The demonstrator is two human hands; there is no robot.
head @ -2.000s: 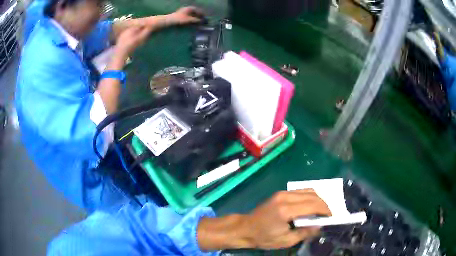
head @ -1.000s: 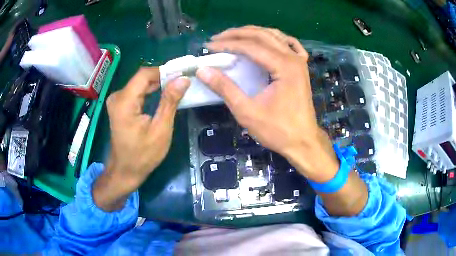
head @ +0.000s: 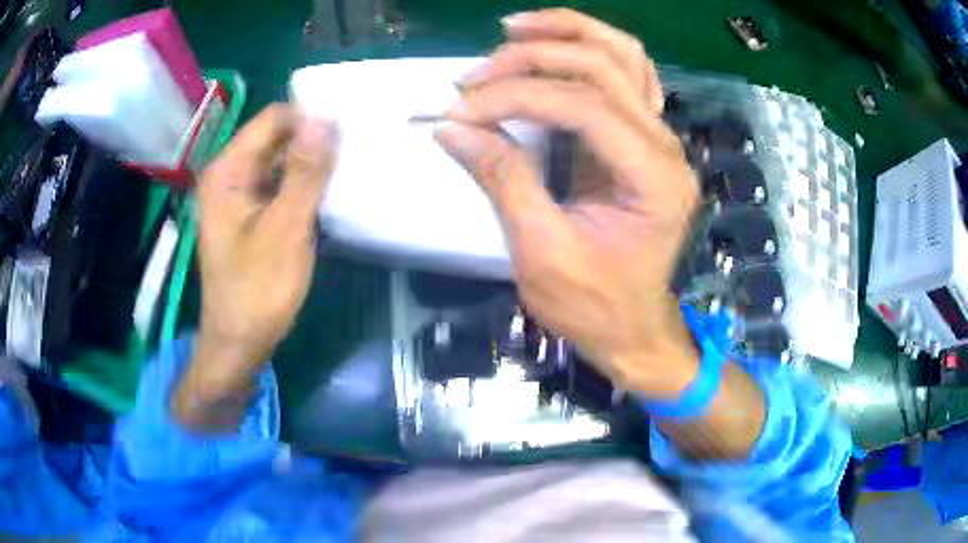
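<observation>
A white release liner sheet (head: 393, 175) is spread open above the tray, slightly blurred. My left hand (head: 255, 223) holds its left edge between thumb and fingers. My right hand (head: 584, 180), with a blue wrist band (head: 695, 377), is over the sheet's right part; thumb and forefinger pinch a small thin greyish piece at the fingertips. The clear blister tray (head: 414, 408) with dark modules (head: 748, 233) lies below, partly hidden by the sheet and my right hand.
A spare adhesive sheet (head: 817, 212) with grey shapes lies right of the tray. A white power supply (head: 921, 239) stands far right. A green bin (head: 111, 380) with black items and a pink and white packet (head: 127, 95) are at left. A metal post base (head: 345, 19) is at the back.
The view has swung from the left bin to the tray. The white sheet, folded between my hands a second ago, is opened out flat. My hands have moved slightly apart.
</observation>
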